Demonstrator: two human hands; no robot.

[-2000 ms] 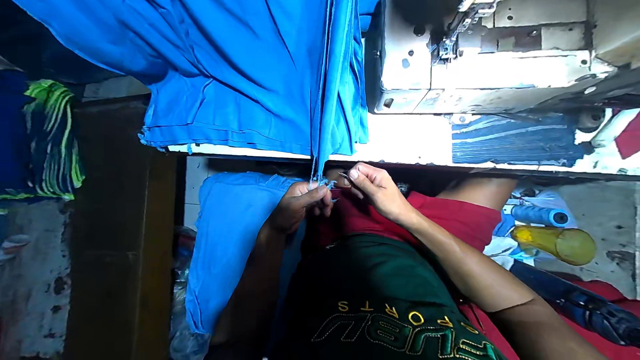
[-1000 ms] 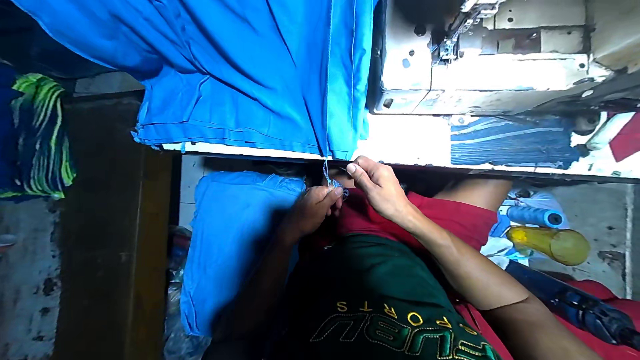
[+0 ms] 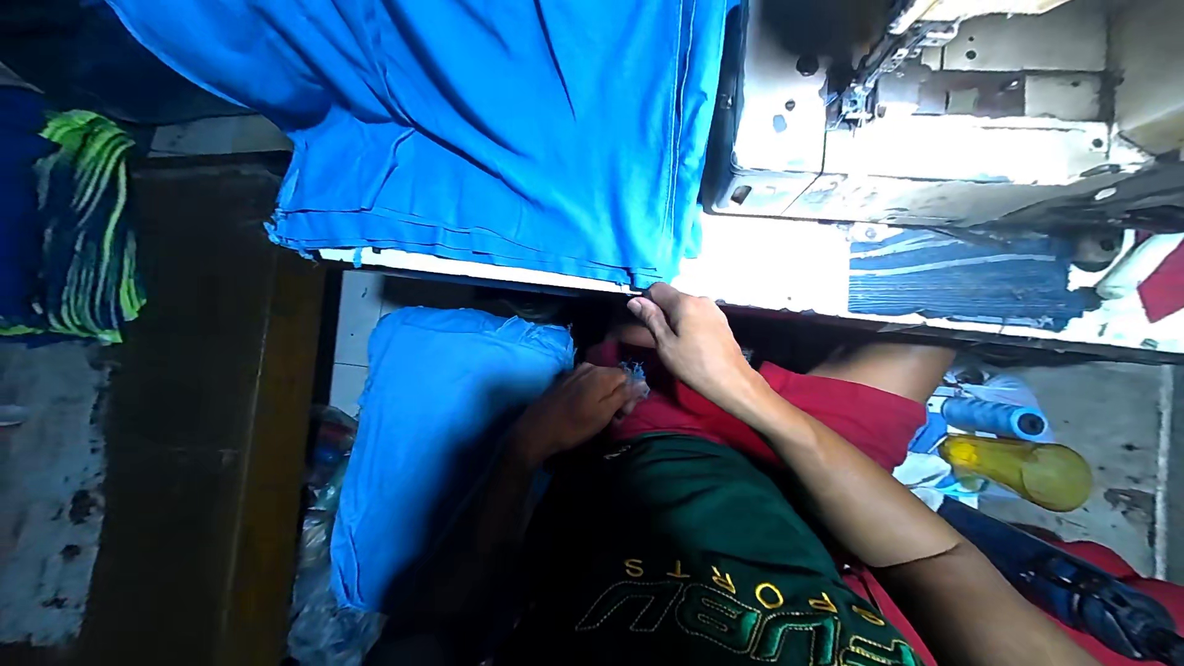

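Observation:
Blue fabric [image 3: 481, 139] lies in layers over the white table, its raw hem along the front edge. My right hand [image 3: 694, 338] is at that edge, thumb and forefinger closed at the fabric's lower right corner; whether a small tool is in it is hidden. Nearer my lap, my left hand [image 3: 587, 402] holds a small tuft of frayed blue thread [image 3: 634, 372] at its fingertips. Left of my lap, below table height, sits a folded bundle of lighter blue cloth [image 3: 444, 398].
An industrial sewing machine [image 3: 925, 139] stands at the upper right beside a dark striped cloth [image 3: 962, 277]. Lower right are a blue thread cone [image 3: 994, 418] and a yellow translucent container [image 3: 1027, 472]. A brown wooden panel [image 3: 194, 398] and green-striped cloth [image 3: 92, 231] are at the left.
The narrow blue fabric end held near my lap two seconds ago now lies flat on the table. My left hand has moved down and away from the fabric, while my right hand remains near the edge.

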